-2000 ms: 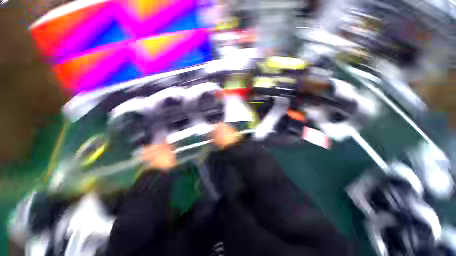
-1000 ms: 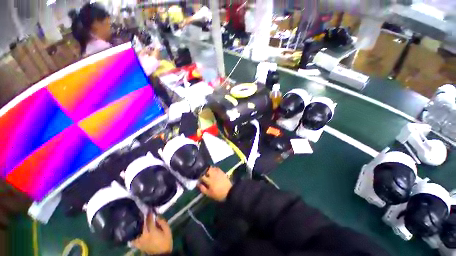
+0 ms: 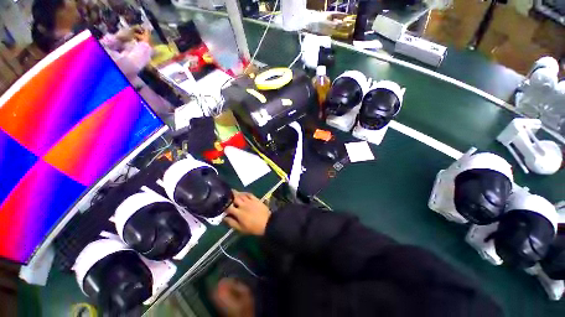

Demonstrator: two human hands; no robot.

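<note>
Three white-hooded PTZ dome cameras with black ball fronts stand in a row before the monitor: a near one (image 3: 118,280), a middle one (image 3: 155,230) and a far one (image 3: 199,189). My right hand (image 3: 248,213) is at the lower right edge of the far camera, its fingertips touching it; whether they grip anything is hidden. My left hand (image 3: 233,297) is blurred and low, below the bench edge, beside my dark sleeve; its fingers cannot be made out. A thin white cable (image 3: 237,259) hangs at the bench edge between the hands.
The monitor (image 3: 68,148) shows coloured quarters at left, with a keyboard (image 3: 93,207) beneath. Behind are a black bag (image 3: 279,102) with a yellow tape roll (image 3: 273,77), a bottle (image 3: 321,86), a mouse (image 3: 326,149) and two cameras. More cameras stand at right. A person is at upper left.
My left hand has left the near camera and moved right and down below the bench edge. My right hand stays at the far camera. The view has shifted, placing the monitor further left.
</note>
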